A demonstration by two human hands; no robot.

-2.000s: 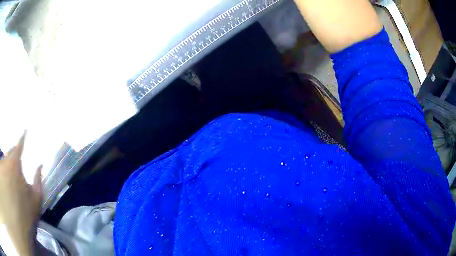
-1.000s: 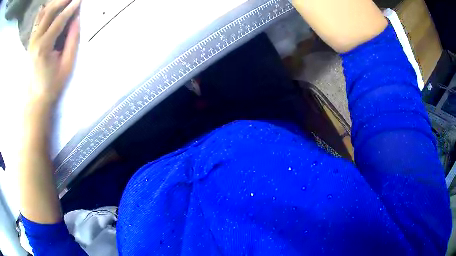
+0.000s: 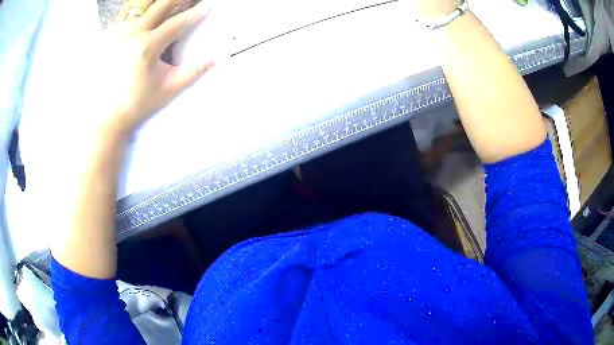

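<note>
My left hand (image 3: 158, 57) lies at the upper left over the white machine table (image 3: 283, 87), fingers spread, a ring on one finger. Its fingertips are cut off by the top edge. A bit of speckled beige-grey fabric (image 3: 110, 9) shows beside its fingers at the top edge. Whether the fingers press on the fabric cannot be told. My right hand (image 3: 436, 7) is almost wholly cut off by the top edge; only the wrist with a bracelet and the base of the hand show.
A ruler strip (image 3: 289, 149) runs along the table's front edge. A cardboard box (image 3: 587, 145) stands at the far right. Crumpled pale grey cloth (image 3: 151, 306) lies at lower left below the table. Black cords (image 3: 567, 20) hang over the table's right end.
The view has shifted, showing more of the table's right end. My left hand has moved from the lower left up onto the table. The pale fabric over the left part of the ruler has gone.
</note>
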